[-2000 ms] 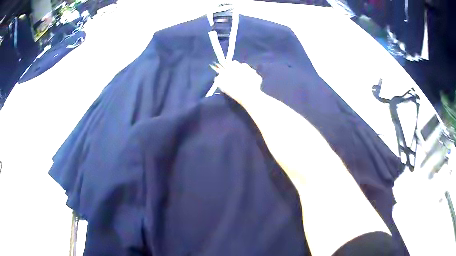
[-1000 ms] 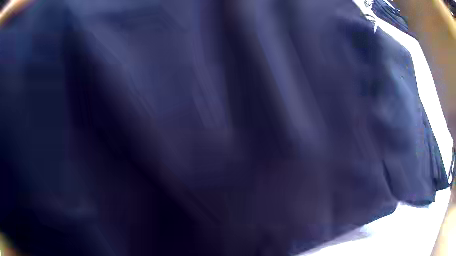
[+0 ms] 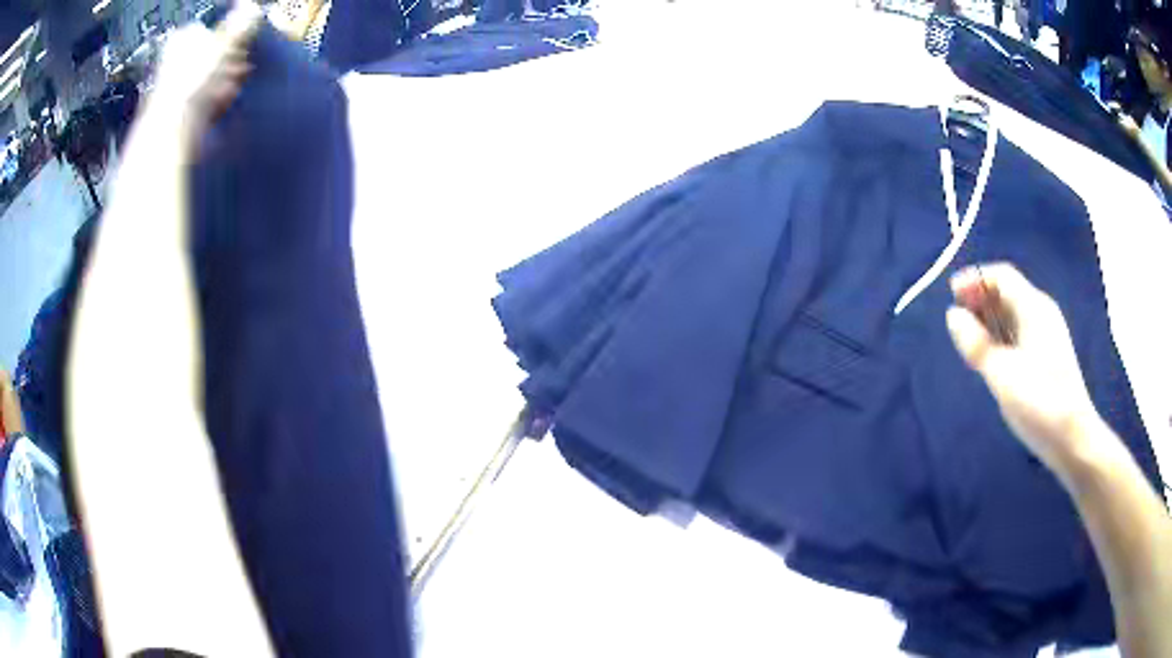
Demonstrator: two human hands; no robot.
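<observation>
A navy jacket (image 3: 668, 321) lies on the white table at centre right, with white edge trim (image 3: 985, 180) at its neckline and a pocket flap (image 3: 825, 373) on its front. My left hand (image 3: 221, 77), raised at the upper left, grips another navy garment (image 3: 289, 347) that hangs down along my forearm. My right hand (image 3: 1009, 328) is over the right part of the lying jacket, fingers curled around something small and dark reddish, likely the thread snips; their blades cannot be made out.
More navy garments lie at the table's far edge, at the top left (image 3: 476, 49) and top right (image 3: 1041, 90). A thin strip (image 3: 469, 508) runs along the table (image 3: 450, 193) below the jacket. Part of a person (image 3: 58, 315) shows at the left edge.
The view has swung left. The dark cloth that filled the view one second ago is gone; a navy garment now hangs from my left hand at the left, and the lying jacket is at centre right.
</observation>
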